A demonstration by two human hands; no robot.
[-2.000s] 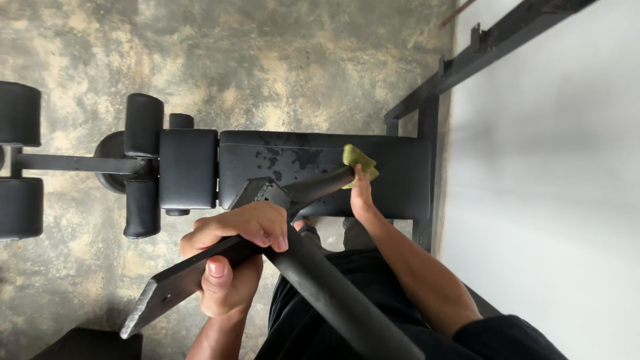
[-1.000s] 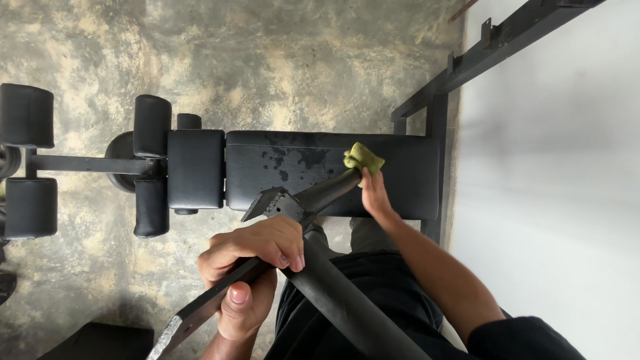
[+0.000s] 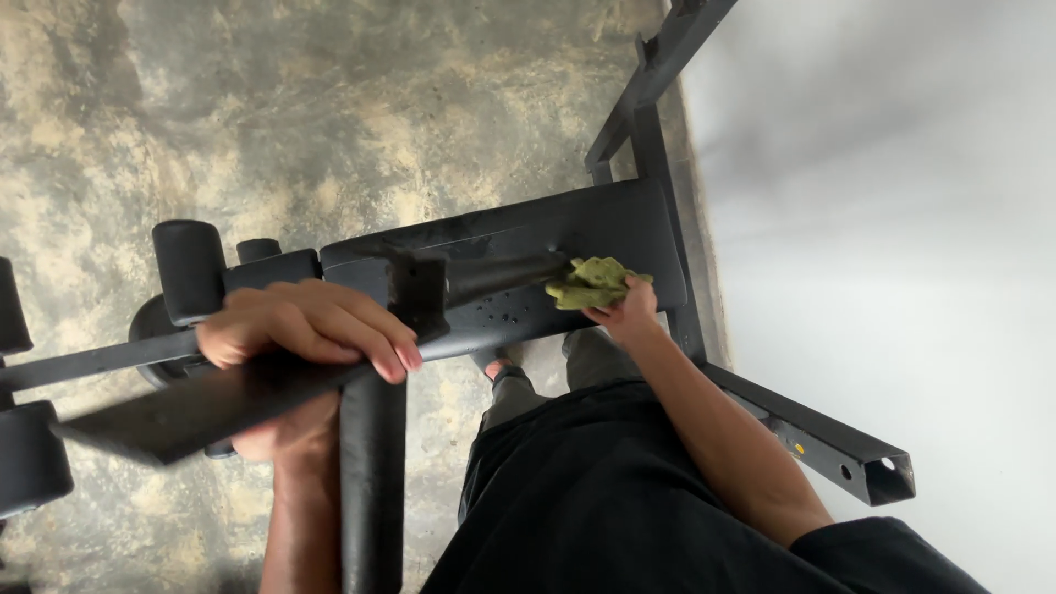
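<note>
My left hand (image 3: 309,338) grips a flat black metal bar (image 3: 206,404), part of a metal attachment with padded arms. One padded arm (image 3: 373,487) runs down toward the bottom edge; another padded arm (image 3: 503,274) points right, over the bench. My right hand (image 3: 627,313) holds a crumpled green cloth (image 3: 596,283) at the end of that second arm; whether the cloth touches it is hard to tell. Below them lies a black padded bench (image 3: 627,223) with water drops on its surface. The near end of the flat bar is blurred.
Black foam rollers (image 3: 188,271) on a metal frame stand at the left. A black steel upright frame (image 3: 660,157) rises at the bench's right end, beside a white wall (image 3: 866,247). An open square tube (image 3: 887,483) juts out at the lower right. My feet are below the bench on the mottled floor (image 3: 371,124).
The attachment has turned in my left hand: the padded arm that slanted to the lower right now runs straight down. The cloth looks more spread out. The view has tilted.
</note>
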